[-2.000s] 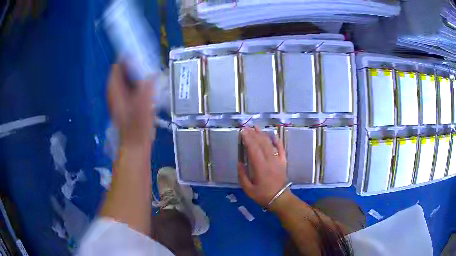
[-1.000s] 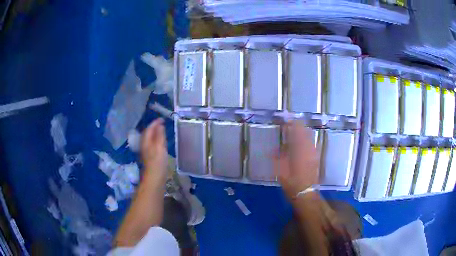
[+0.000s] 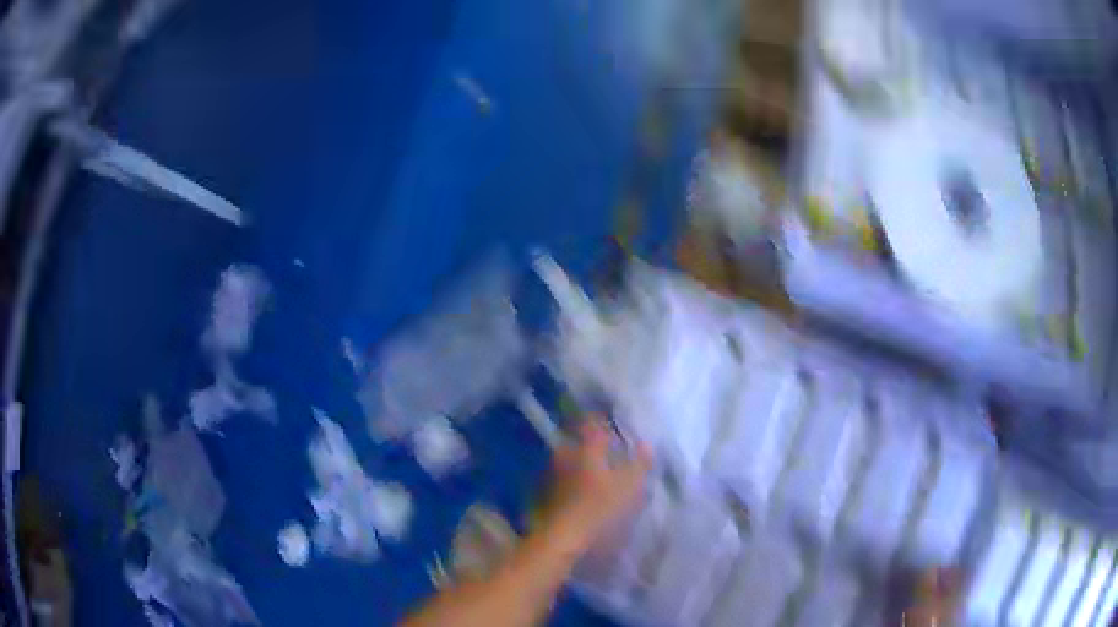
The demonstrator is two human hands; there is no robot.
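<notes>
The view is blurred. A white tray [image 3: 736, 328] with two rows of flat silver-grey cells [image 3: 750, 429] lies tilted at the lower right. My left hand [image 3: 595, 480] is at the tray's left edge; blur hides whether its fingers grip it. My right hand [image 3: 934, 598] shows only as a small blurred part at the bottom edge, over the tray's lower right; its fingers cannot be made out.
A white tape roll [image 3: 905, 227] lies on stacked trays [image 3: 883, 294] at the upper right. Another tray of bright cells [image 3: 1042, 570] is at the lower right. Plastic scraps [image 3: 454, 355] and a white strip [image 3: 159, 178] lie on the blue floor.
The view has swung, so the trays now appear lower and tilted, and the tape roll has come into view. My left hand has moved to the tray's left edge. My right hand is mostly cut off.
</notes>
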